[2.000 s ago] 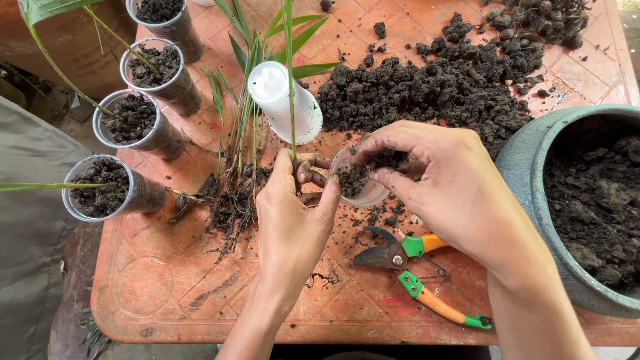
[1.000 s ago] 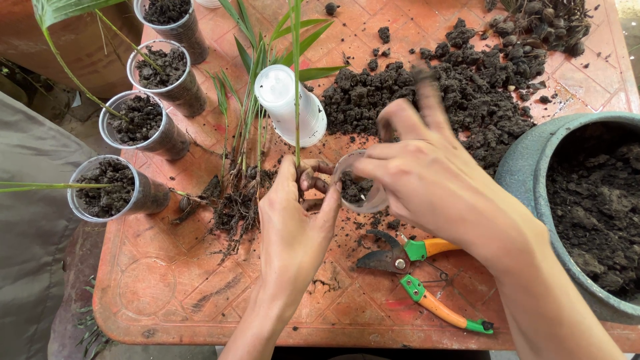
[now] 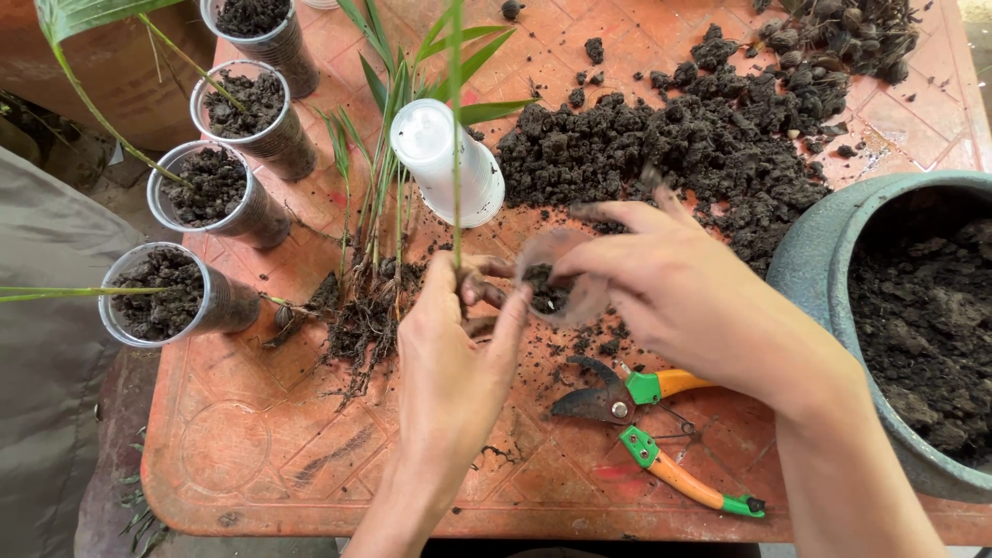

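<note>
My left hand (image 3: 457, 341) grips the base of an upright green seedling stem (image 3: 456, 139), its fingertips close to a clear plastic cup (image 3: 593, 298) with some dark soil inside. At that cup's rim is my right hand (image 3: 682, 287), thumb side against it and other fingers spread; motion blurs cup and fingertips. Left of my left hand lies a bunch of seedlings with bare roots (image 3: 364, 318). Behind the hands, upside-down clear cups (image 3: 449, 163) are stacked. Pruning shears (image 3: 620, 407) with orange and green handles lie spread below my right hand.
Several soil-filled plastic cups (image 3: 252, 221) line the table's left side, some with seedlings. Loose dark soil (image 3: 659, 147) is heaped at the back, beside a cluster of seeds or small dry fruits (image 3: 845, 35). A grey-green pot (image 3: 814, 240) of soil stands right. The orange table's edge (image 3: 465, 521) is near me.
My right hand has drawn back from inside the cup, and its fingers have spread. The cup has shifted slightly and blurs now. My left hand keeps its hold on the stem.
</note>
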